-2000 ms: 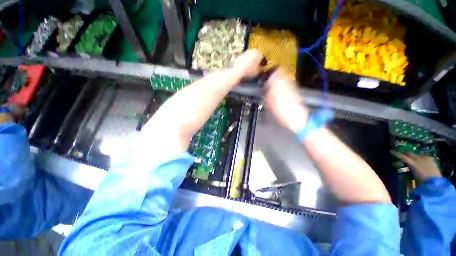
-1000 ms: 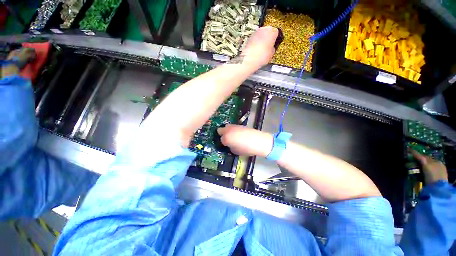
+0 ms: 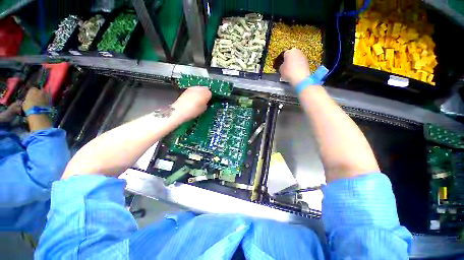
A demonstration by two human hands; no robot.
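Observation:
The main circuit board point(image 3: 224, 134) lies in a black carrier point(image 3: 258, 147) on the rails in front of me. My left hand point(image 3: 196, 101) is over the board's far left part, fingers curled down; its fingertips are hidden and I cannot tell if it holds a part. A narrow green panel board point(image 3: 206, 84) lies just beyond it. My right hand point(image 3: 294, 65) is at the bin of small yellow components point(image 3: 300, 38), its fingertips among them; whether it grips any cannot be seen. A light blue strap is on the right wrist.
Pale components point(image 3: 239, 43) fill the bin left of the yellow ones. Large yellow components point(image 3: 394, 45) are at the right and green components point(image 3: 118, 33) at the left. Another board point(image 3: 443, 172) is at the right edge. Another person's hand point(image 3: 38, 101) is at the left near a red item.
My left hand has moved from the bins down to the board. My right hand has gone from the board up to the small yellow components. The hand at the right edge has left the view.

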